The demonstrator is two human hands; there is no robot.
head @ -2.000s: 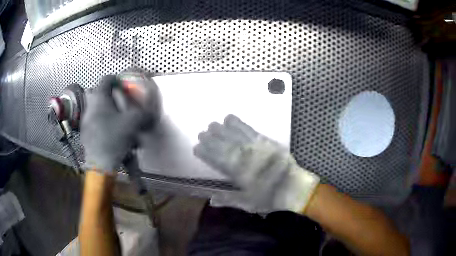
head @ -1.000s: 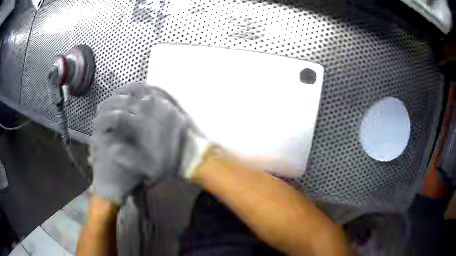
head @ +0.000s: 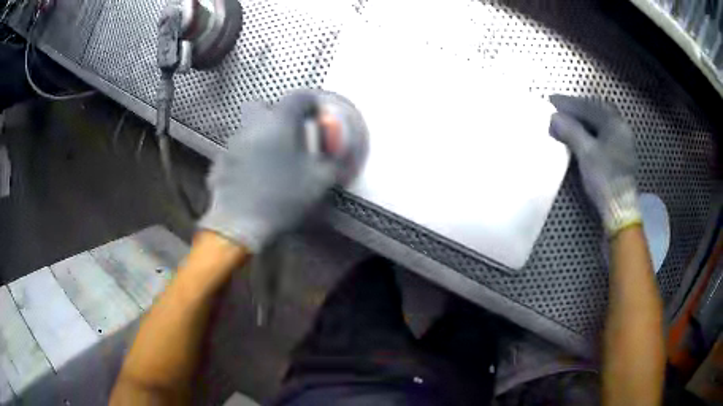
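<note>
A bright white metal panel [head: 452, 135] lies on the perforated table [head: 269, 59]. My left hand [head: 273, 170], in a grey glove, holds an orbital sander [head: 346, 139] with an orange-red part at the panel's left edge; the sander is blurred. My right hand [head: 598, 151], also gloved, is at the panel's upper right corner, fingers at its edge. Whether it grips the panel is hard to tell. The panel's dark round hole does not show.
A second sander [head: 210, 32] rests on the table at the upper left, its hose hanging over the front edge. A pale abrasive disc [head: 655, 230] lies at right, partly behind my right wrist. Pale blocks [head: 79, 309] stand at lower left. A slotted rack [head: 694, 32] is at upper right.
The view has turned and moved, so the table now slants down to the right. My right hand has left my left hand and moved to the panel's right corner. The held sander now shows at the panel.
</note>
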